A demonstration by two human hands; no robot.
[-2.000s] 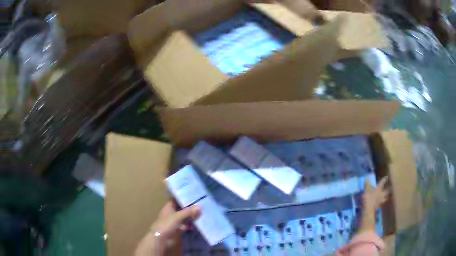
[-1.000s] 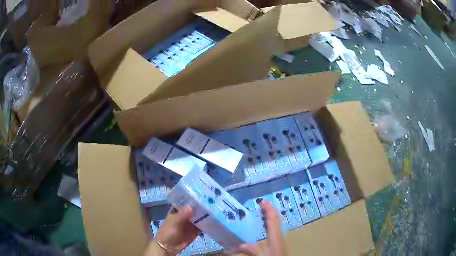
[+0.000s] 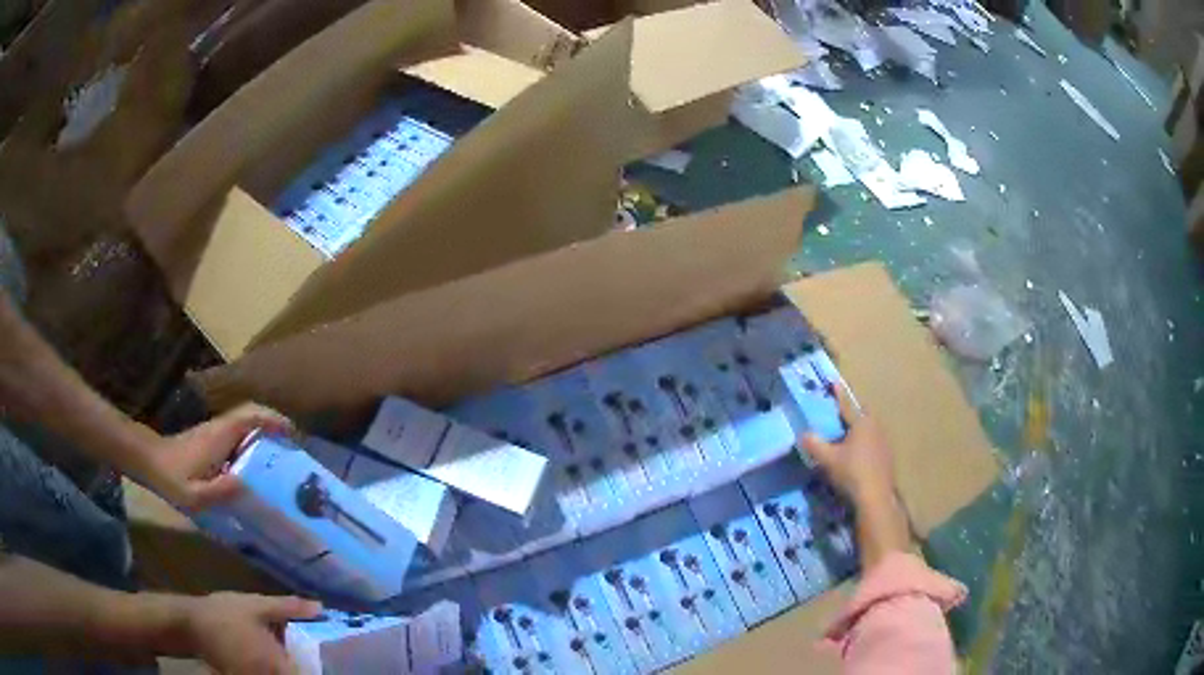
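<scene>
The large open shipping carton (image 3: 887,382) holds two rows of pale blue retail boxes (image 3: 667,580) with dark round-headed products pictured. My right hand (image 3: 858,455), in a pink sleeve, grips the lower end of a retail box (image 3: 808,382) at the right end of the back row. Two white-sided boxes (image 3: 460,455) lie slanted on top at the left, one partly covered. My left hand is not in view.
Another person's bare hands (image 3: 218,455) reach in from the left, each on a blue box, over the carton's left side. A second open carton (image 3: 277,270) with blue boxes stands behind. White scraps (image 3: 858,152) and clear plastic (image 3: 977,321) lie on the green floor.
The view has shifted, putting the cartons further left. My right hand has moved to the back row's right end. My left hand has left the picture. Another person's hands have come in, holding boxes.
</scene>
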